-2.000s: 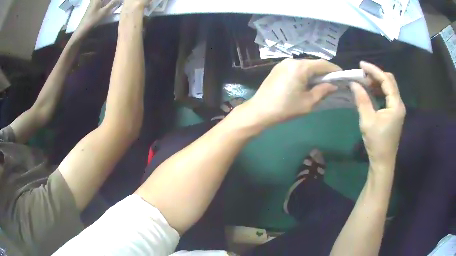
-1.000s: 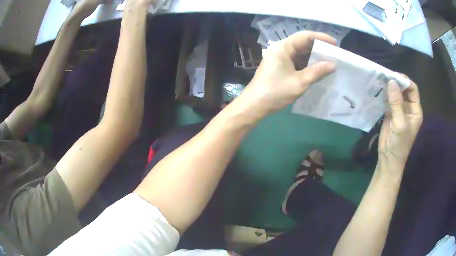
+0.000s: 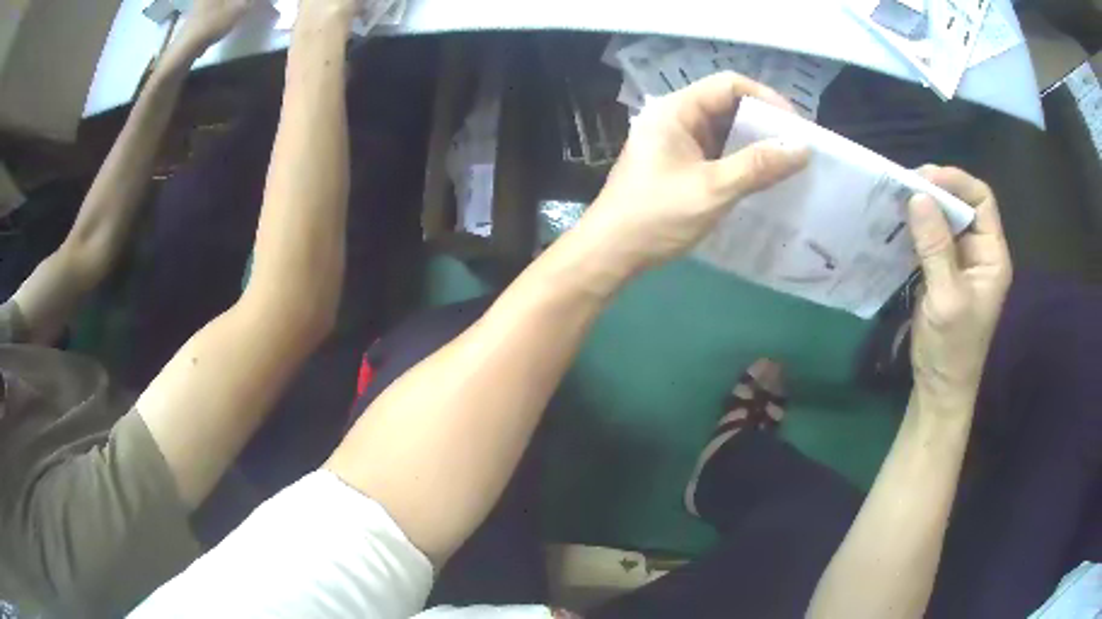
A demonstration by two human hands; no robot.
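Observation:
A half-folded leaflet [image 3: 834, 224], white with faint print and a small dark drawing, is held in the air above the green floor. Its upper edge is folded and slopes down to the right. My left hand [image 3: 695, 175] grips its upper left part, thumb on the near face. My right hand [image 3: 957, 272] grips its upper right corner, thumb on the near face. The fingers behind the paper are partly hidden. A pile of folded leaflets [image 3: 773, 75] with dark bars lies below the table edge, partly hidden by my left hand.
Unfolded leaflets [image 3: 955, 42] lie on the white table [image 3: 544, 15] at the right. A narrow box [image 3: 438, 194] with white papers stands below the table. Another person's arms [image 3: 308, 206] reach to papers at the upper left. A carton [image 3: 42, 67] is at the far left.
Two seconds ago the paper was seen nearly edge-on between my closer hands; its broad face now shows and my hands are wider apart. Since one second ago, paper and hands have shifted slightly left.

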